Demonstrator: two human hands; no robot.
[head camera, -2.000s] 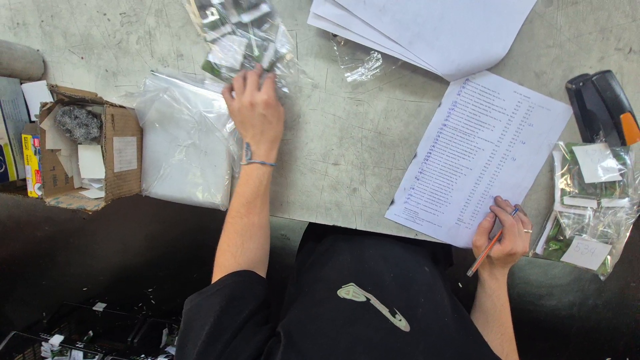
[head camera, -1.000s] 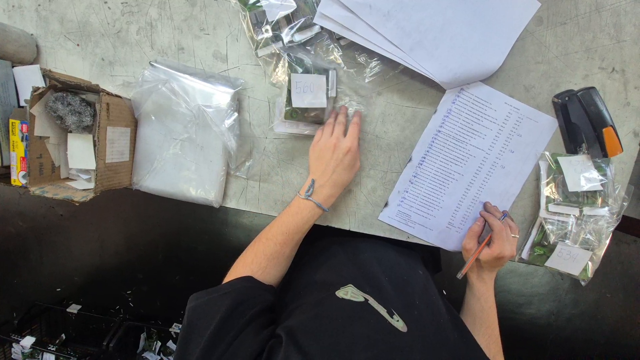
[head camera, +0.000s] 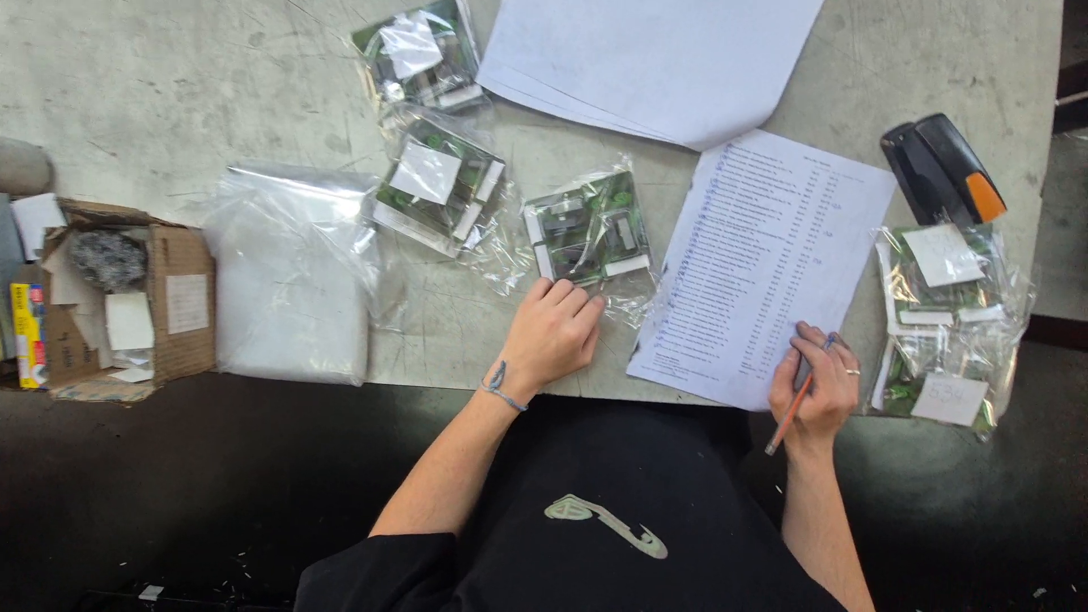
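My left hand (head camera: 554, 333) has its curled fingertips at the lower edge of a clear plastic bag with green-and-white contents (head camera: 588, 229); whether the fingers pinch the film cannot be told. My right hand (head camera: 818, 382) holds an orange pencil (head camera: 792, 412) and rests at the lower right edge of a printed list sheet (head camera: 756, 263) bearing handwritten marks. Two similar bags, each with a white paper slip, lie up and to the left: one nearer (head camera: 442, 187), one farther (head camera: 418, 55). More bagged pieces (head camera: 943, 319) lie to the right of the right hand.
White sheets (head camera: 646, 59) overlap the list's top. A black and orange stapler (head camera: 942, 170) stands at the right. A stack of clear plastic bags (head camera: 293, 280) lies left, beside an open cardboard box (head camera: 183, 297) with paper slips and grey wiry material. The metal table's edge runs before my body.
My left hand was on a slip-topped bag a second ago; now it is at a bag showing no slip, nearer the list. My right hand has stayed by the list with the pencil.
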